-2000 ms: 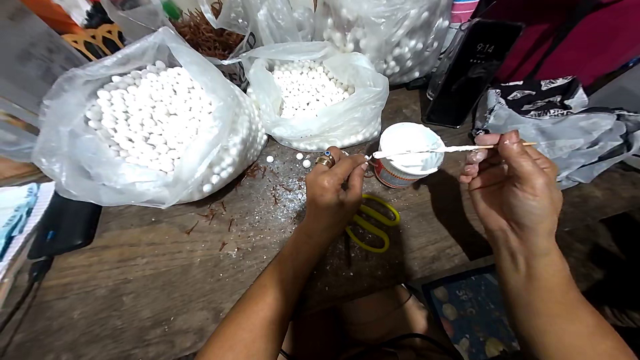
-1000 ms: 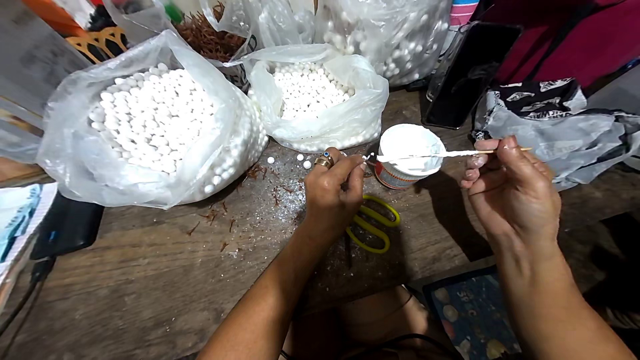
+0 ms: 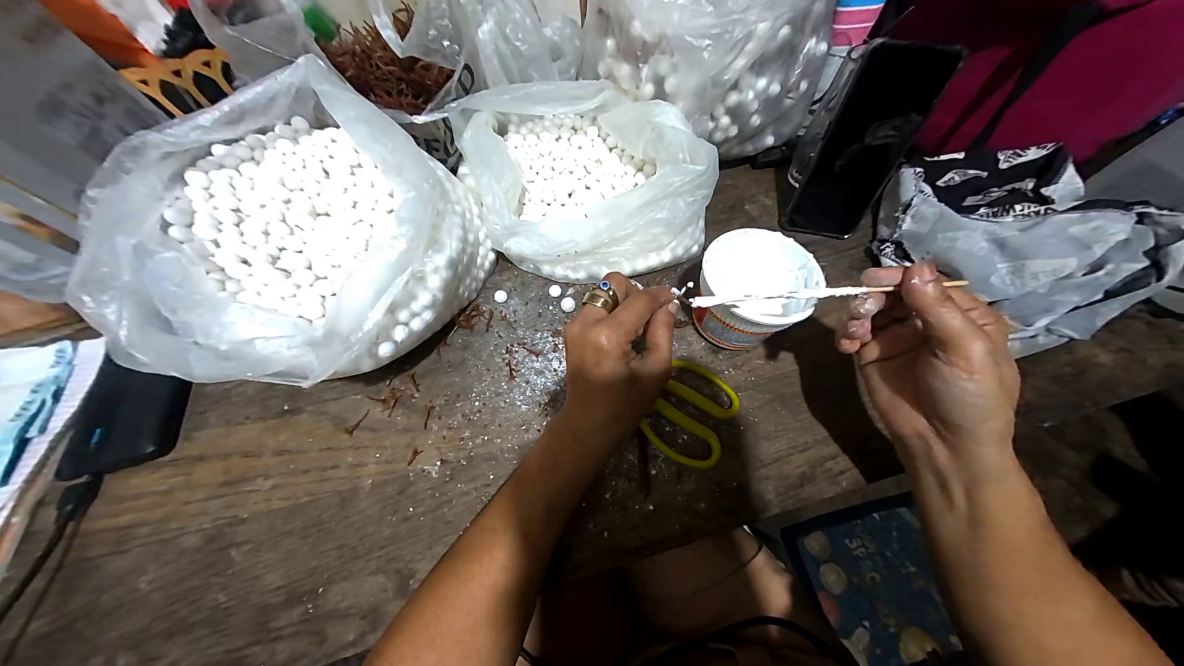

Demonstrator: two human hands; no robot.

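Note:
My right hand (image 3: 934, 342) pinches a thin wooden stick (image 3: 823, 293) coated in white paste along much of its length. The stick lies level across the mouth of a white plastic tub (image 3: 757, 268) of white paste. Close to its left end, my left hand (image 3: 618, 342), with rings on it, pinches something small that has white bits on it; what it is cannot be made out. Scissors with yellow handles (image 3: 710, 398) lie just right of my left wrist. A few small white balls (image 3: 500, 296) rest on the wooden table left of that hand.
Open plastic bags of white balls stand at the left (image 3: 129, 277) and centre (image 3: 601, 240), and another bag (image 3: 712, 46) stands behind. A phone (image 3: 869, 139) leans upright near a crumpled plastic bag (image 3: 1064, 268). Brown fibres (image 3: 388, 65) fill a bag at the back. A black device (image 3: 125, 421) lies at left.
The bare wooden end showing past my right fingers was longer two seconds ago than one second ago. My left hand has stayed in nearly the same place.

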